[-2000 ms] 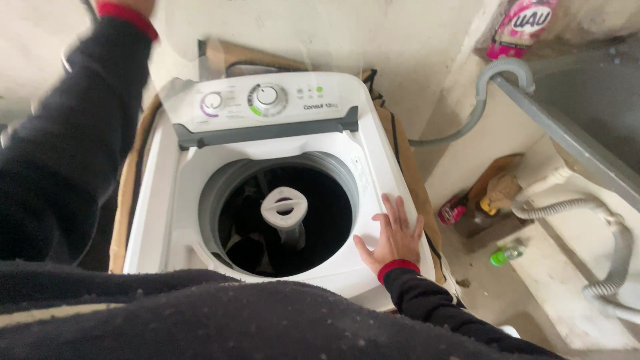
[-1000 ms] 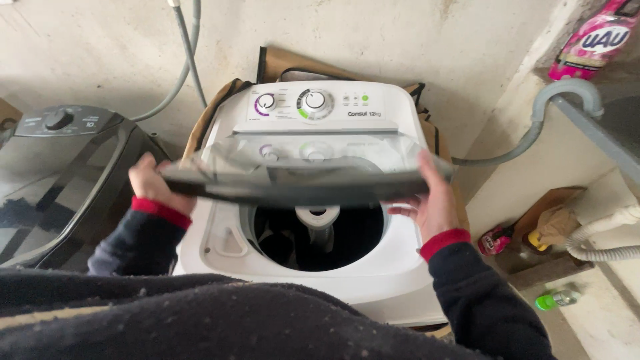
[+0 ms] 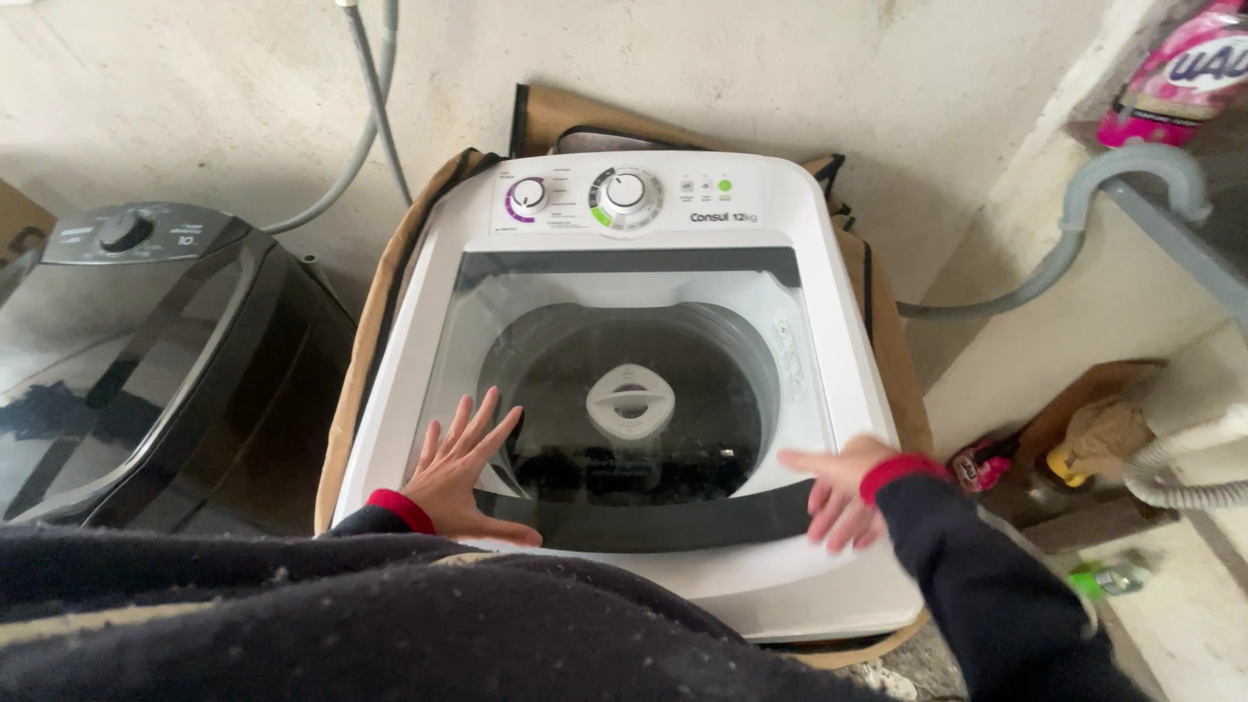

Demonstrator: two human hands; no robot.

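Observation:
A white Consul top-load washing machine [image 3: 400,390] stands in front of me, its clear lid with a dark front band [image 3: 653,526] lying closed over the drum. Through the lid show a white agitator cap [image 3: 630,401] and dark contents around it. My left hand [image 3: 463,473] is spread over the lid's front left corner, holding nothing. Over the front right corner is my right hand [image 3: 843,487], empty and slightly blurred, fingers apart; whether it touches the lid is not clear. Two dials, a purple-ringed one [image 3: 527,197] and a larger one [image 3: 624,190], sit on the rear panel.
A black washing machine [image 3: 185,390] stands at the left. A brown fabric cover [image 3: 361,409] is bunched around the white one. Grey hoses [image 3: 1033,283] run by the wall. At the right are a pink bottle [image 3: 1170,88], a ribbed hose [image 3: 1180,487] and a green-capped bottle [image 3: 1107,579].
One second ago both hands held the raised, tilted lid by its sides. It now lies down over the drum, and both hands have let go of it.

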